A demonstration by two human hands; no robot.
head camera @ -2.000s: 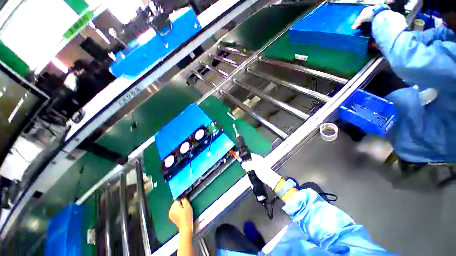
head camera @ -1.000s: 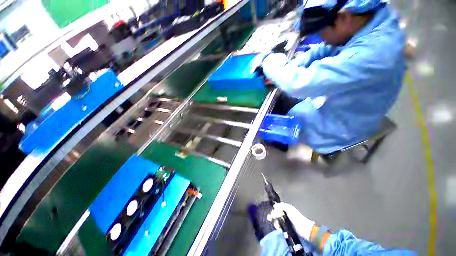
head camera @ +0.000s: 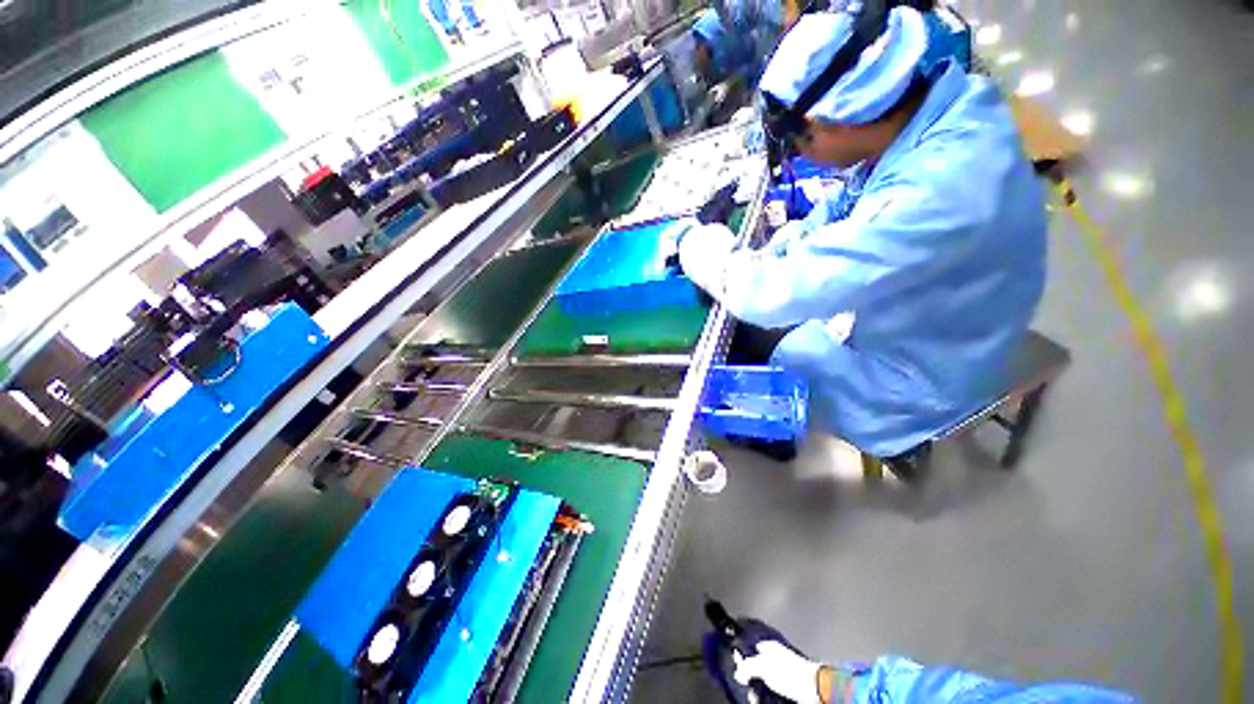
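Note:
A bright-blue module chassis (head camera: pixel 512 543) lies on a dark green work plate (head camera: pixel 615 502) at the lower middle. A row of three black cooling fans (head camera: pixel 421 579) with white hubs crosses it, and orange-red wire ends show at its right corner. My right hand (head camera: pixel 778 670), in a white glove, is at the bottom, right of the conveyor rail and away from the chassis. It holds a black electric screwdriver (head camera: pixel 717 613), whose tip points up and left; most of the tool is hidden by the hand. My left hand is not in view.
The pale conveyor side rail (head camera: pixel 635 589) runs between the chassis and my right hand. A white ring (head camera: pixel 706 472) and a blue parts bin (head camera: pixel 754 402) are at its outer edge. A seated person in light blue works on another blue box (head camera: pixel 629 268). Metal rollers (head camera: pixel 585 400) lie between plates.
My view has swung right and up along the line. My left hand, at the chassis two seconds ago, is out of view. My right hand with the screwdriver has moved off the chassis, down past the rail.

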